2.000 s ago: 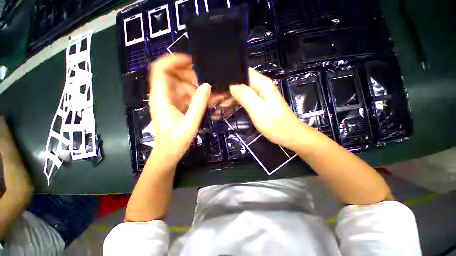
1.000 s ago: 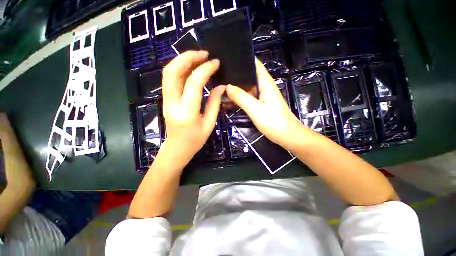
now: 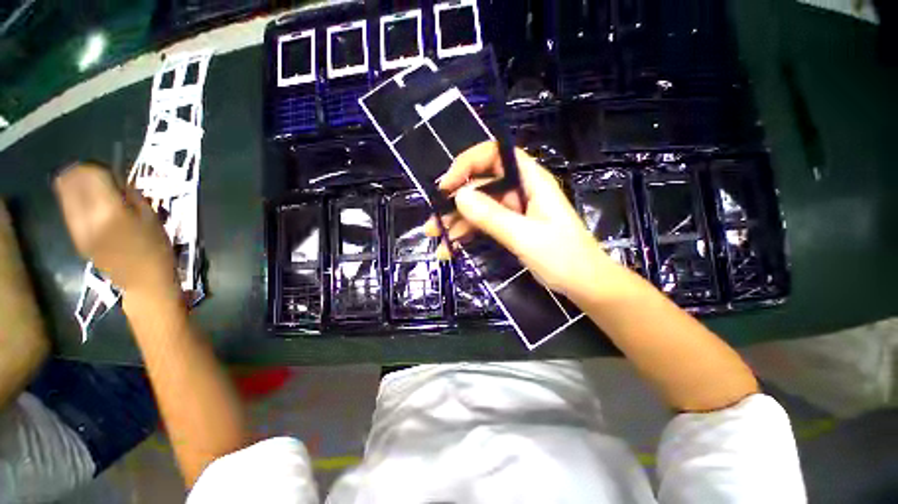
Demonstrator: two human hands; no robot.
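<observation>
My right hand (image 3: pixel 527 212) is in the middle with its fingers closed on a thin dark panel (image 3: pixel 504 123), which is tilted and hard to make out against the black tray. Under it, the black die-cut adhesive sheet (image 3: pixel 418 153) with white dividing lines lies slantwise across the tray (image 3: pixel 325 162). A small white strip shows near the sheet's upper end. My left hand (image 3: pixel 103 221) is blurred at the far left, over or beside the white ladder-like empty sheets (image 3: pixel 182 143); whether it holds anything cannot be told.
The tray's upper row shows several panels with white outlines (image 3: pixel 347 49); its lower row has shiny pockets. Dark scraps (image 3: pixel 197 281) lie by the white grids on the green bench (image 3: pixel 231 221). A thin dark tool-like thing (image 3: pixel 815 162) lies at right. Another person's arm (image 3: pixel 20 305) is at left.
My left hand has left the panel and moved far left to the white grids. The panel in my right hand has tilted, uncovering more of the adhesive sheet. The view has shifted slightly.
</observation>
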